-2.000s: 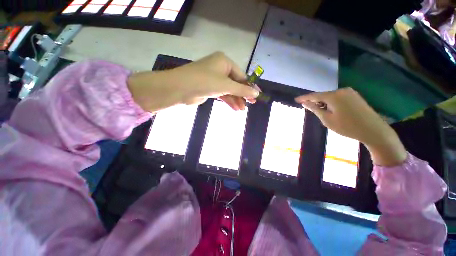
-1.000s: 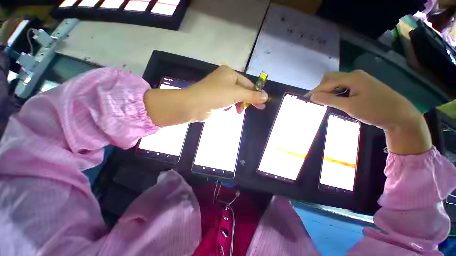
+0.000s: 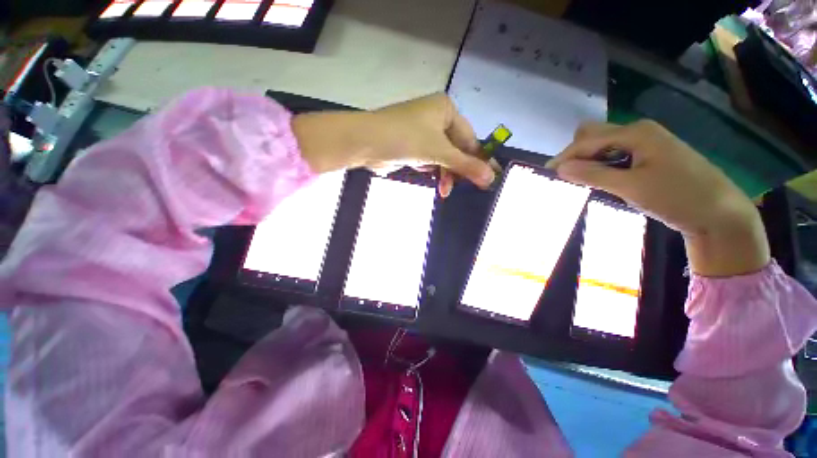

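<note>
A black foam phone tray [image 3: 448,268] lies in front of me with several lit smartphones in it. My left hand [image 3: 421,143] pinches a short yellow-tipped piece [image 3: 495,139] above the tray's far edge. One smartphone [image 3: 524,241], white with an orange bar, sits tilted, its top leaning right. My right hand [image 3: 640,170] has its thumb and fingers at that phone's top right corner; a small dark thing shows between the fingers, too unclear to name. Another smartphone [image 3: 609,268] with an orange bar is right of it. A smartphone [image 3: 390,241] with a plain white screen lies left of it.
Another black tray with several lit phones [image 3: 309,36] lies at the far left. A white power strip [image 3: 81,107] with plugs is at the left edge. A white marked sheet [image 3: 528,72] lies behind the tray. A white cord [image 3: 415,394] hangs over my dark red garment.
The third phone has gone from straight to tilted, with my right hand at its top corner. My left hand has moved right with the yellow-tipped piece, closer to that phone's top.
</note>
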